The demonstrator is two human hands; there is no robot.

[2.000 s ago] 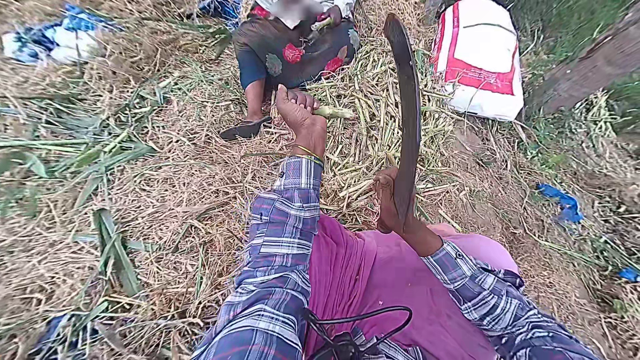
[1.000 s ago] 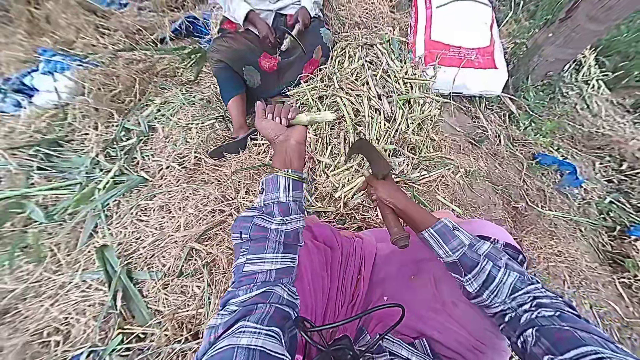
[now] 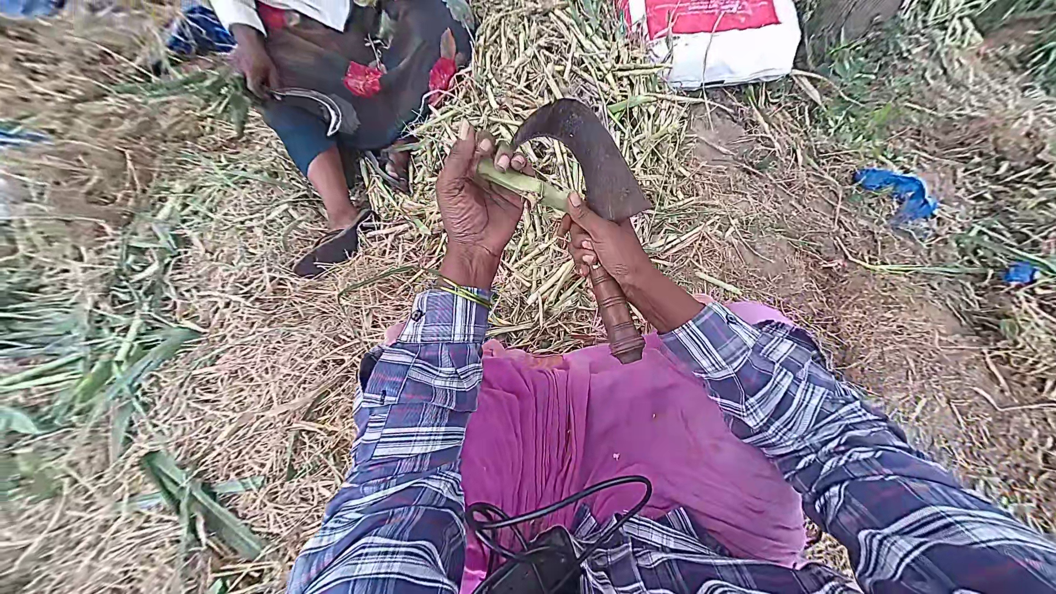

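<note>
My left hand point(image 3: 481, 194), palm up, has its fingers curled round one end of a short green stalk piece point(image 3: 540, 191). My right hand point(image 3: 606, 243) grips a billhook with a dark curved blade point(image 3: 598, 153) and a turned wooden handle point(image 3: 615, 313). The blade points up, its hooked tip bending left above the stalk. My right thumb and fingers are at the stalk's right end, so the two hands are joined by it. Below both hands lies a pink cloth point(image 3: 602, 412) over my lap.
Cut stalk pieces point(image 3: 544, 74) are heaped ahead. A co-worker sits at the upper left, a hand point(image 3: 256, 62) at a curved sickle point(image 3: 326, 103). A white and red sack point(image 3: 726, 41) lies at the upper right, blue plastic scraps point(image 3: 903, 194) at the right. A black cable point(image 3: 569, 503) loops over my lap.
The billhook, upright and higher two seconds ago, is now low with its handle slanting down. My hands have come together at the stalk. The co-worker's hand has moved left with the sickle.
</note>
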